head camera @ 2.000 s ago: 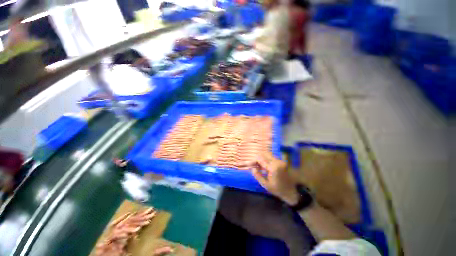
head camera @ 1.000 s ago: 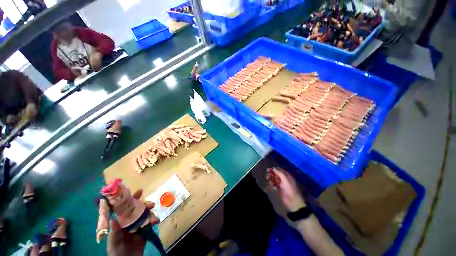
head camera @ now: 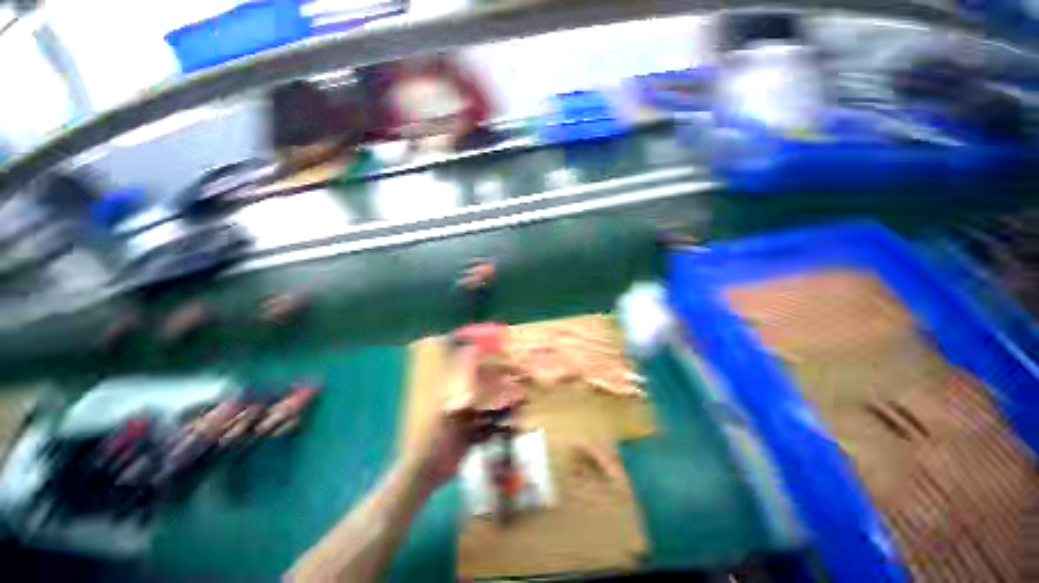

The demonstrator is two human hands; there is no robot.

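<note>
The frame is blurred. My left hand (head camera: pixel 439 438) holds an action figure body (head camera: pixel 488 370) with a red head end and dark legs, over the cardboard sheets (head camera: pixel 553 541). A pile of pink figure arms (head camera: pixel 581 355) lies on the cardboard to the right of the figure. The orange-red dish (head camera: pixel 509 481) sits on a whitish square (head camera: pixel 538 456) just below the figure, partly hidden by its legs. My right hand is not in the picture.
A large blue tote (head camera: pixel 769 382) with rows of arms is at the right. White bottles (head camera: pixel 646 319) stand beside it. Dark figures (head camera: pixel 148 450) lie on white plastic at the left. Several figures are on the conveyor belt (head camera: pixel 376 290). People sit beyond the line.
The view has swung left. My left hand with the figure now shows over the cardboard, in front of the arm pile and dish. My right hand has left the picture.
</note>
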